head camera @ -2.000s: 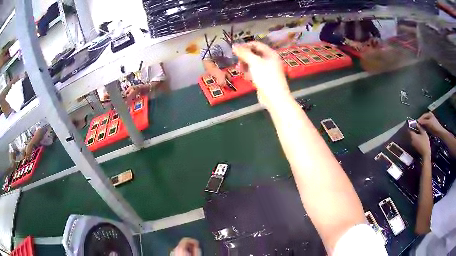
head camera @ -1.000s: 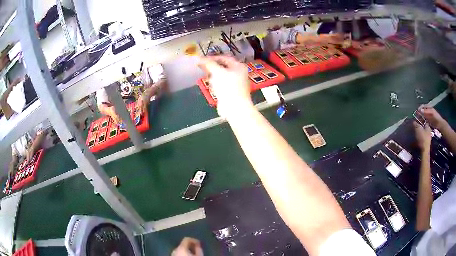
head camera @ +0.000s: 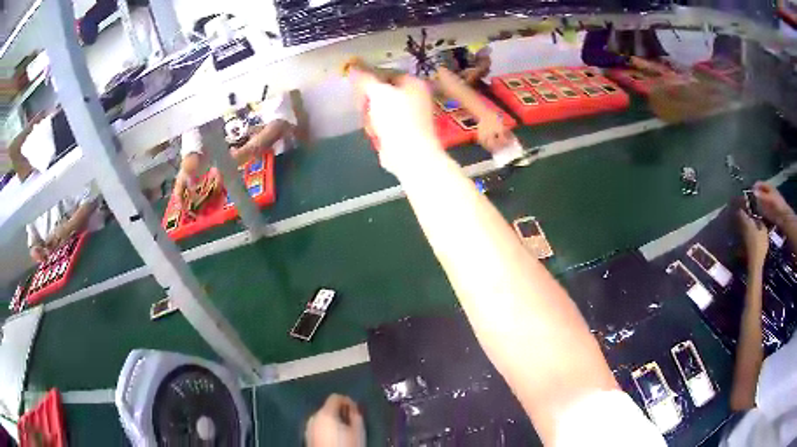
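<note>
My right hand (head camera: 398, 113) is raised at the end of a stretched arm, at the height of the pale overhead shelf (head camera: 306, 79). Its fingertips are by a small orange spot; blur hides whether they hold anything. My left hand (head camera: 336, 423) is low at the bottom edge, partly cut off, with curled fingers; its grasp is unclear. The black pocket mat (head camera: 437, 358) lies in front of me, partly under my right arm. Two gold-edged front housings (head camera: 655, 397) lie at its right.
The green conveyor belt (head camera: 393, 253) carries spaced phones, one dark open one (head camera: 313, 314) and a gold one (head camera: 533, 237). A grey fan (head camera: 183, 406) and slanted post (head camera: 144, 227) stand left. Workers' hands are at red trays (head camera: 559, 94) across the belt; another worker's arms (head camera: 749, 288) are right.
My right hand has moved left and slightly up along the shelf. The phones on the belt have moved left. A worker's hand across the belt now reaches to a white piece at the belt's edge.
</note>
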